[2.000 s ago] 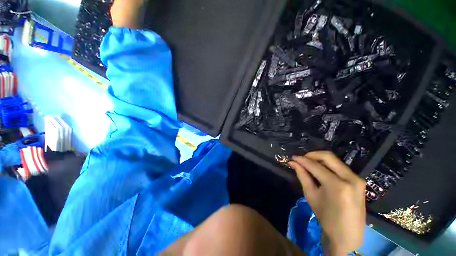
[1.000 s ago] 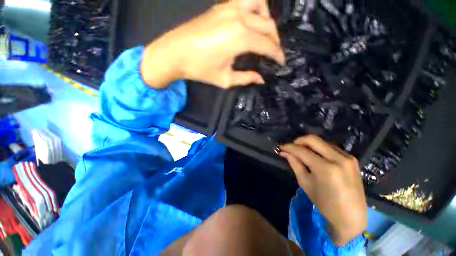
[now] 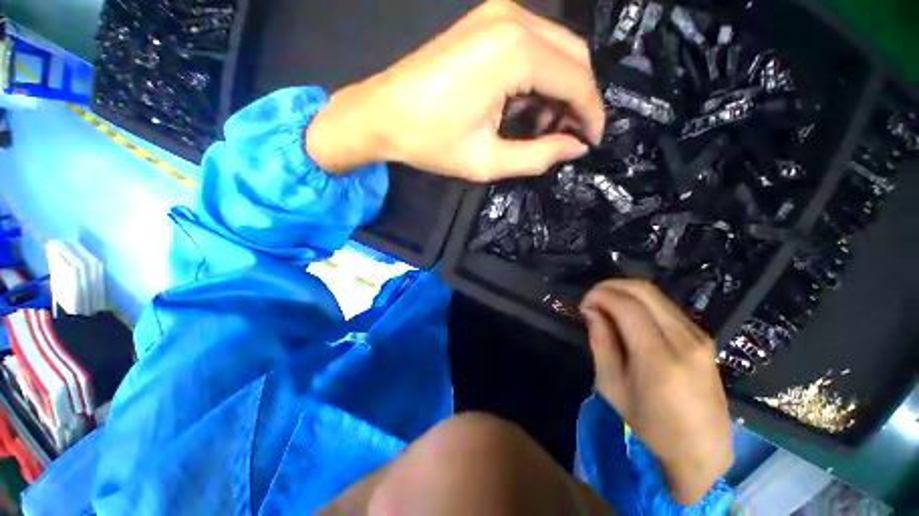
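Glossy black plastic parts lie jumbled in the middle tray. My left hand is over the tray's left part, thumb and index finger curled together around a dark space; whether a part is between the fingertips cannot be told. My right hand is at the tray's near edge, thumb and fingertips together; anything pinched there is too small to tell. A few tiny brass parts lie just left of its fingertips.
A gold heap of brass parts lies in the near corner of the right tray, with black parts along its left side. The left tray is behind my left wrist. More black pieces lie at the far left.
My left hand has come from the far left over the middle tray, and its fingertips have closed together since a second ago. My right hand has shifted slightly right.
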